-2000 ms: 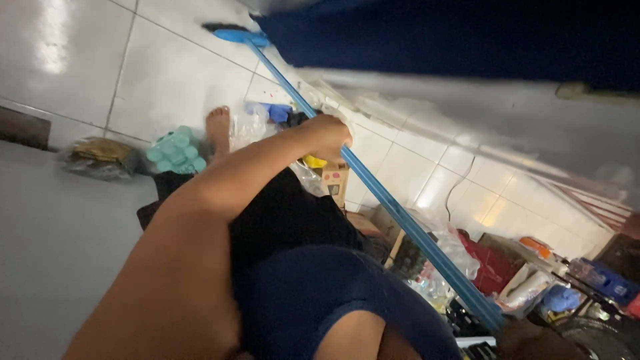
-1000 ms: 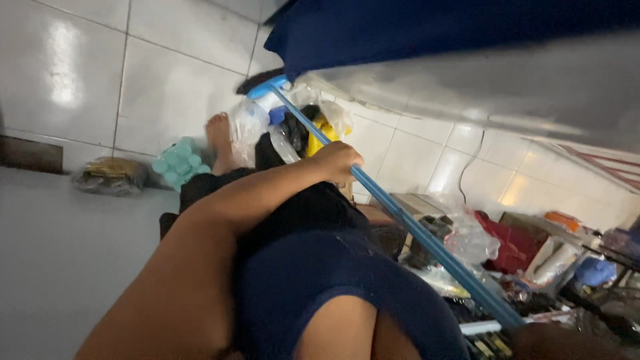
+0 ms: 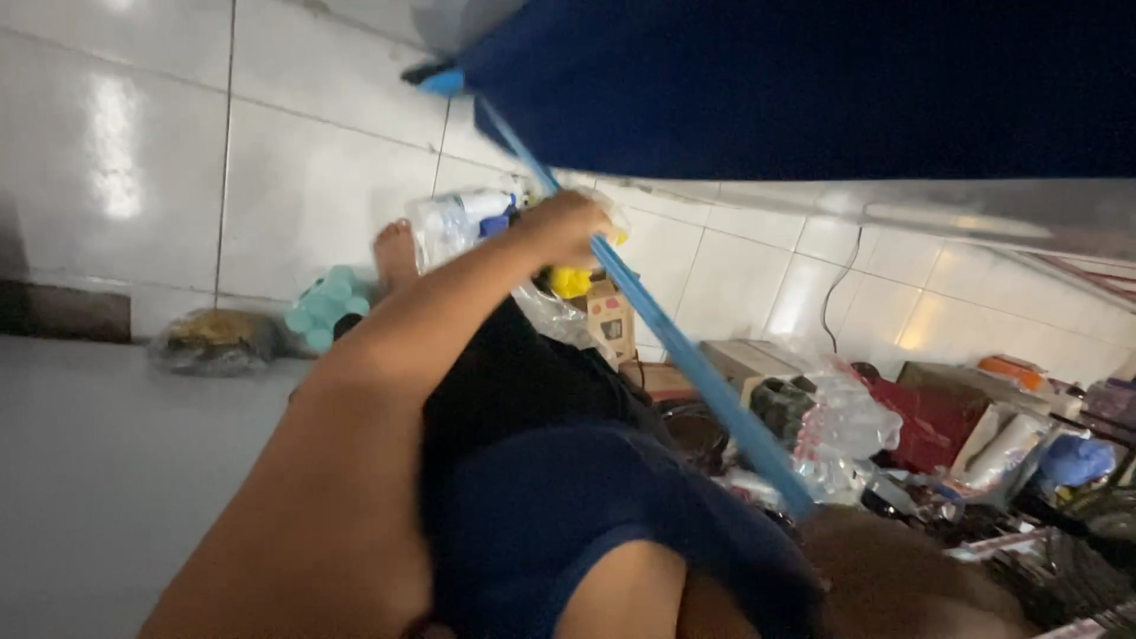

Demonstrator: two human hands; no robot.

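A blue broom handle (image 3: 683,342) runs slantwise from upper left to lower right. Its blue head with dark bristles (image 3: 437,80) lies by the white floor tiles, beside a hanging navy cloth (image 3: 799,84). Around the middle of the handle my left hand (image 3: 572,226) is closed. At the lower right end of the handle is my right hand (image 3: 887,568), dark and blurred; it appears wrapped around the handle, though its fingers are not distinct. A bare foot (image 3: 395,253) shows beyond my left forearm.
Clear plastic packaging (image 3: 444,226), a yellow item (image 3: 570,282) and a small printed box (image 3: 611,319) lie near my left hand. Pale green round objects (image 3: 330,306) and a bagged bundle (image 3: 217,340) are at left. Boxes (image 3: 941,413), plastic bags (image 3: 843,426) and clutter fill the right.
Since one second ago, my left hand and the broom head have moved upward in view, away from my body. Two seconds ago the head was near its present place. Both hands stay on the handle.
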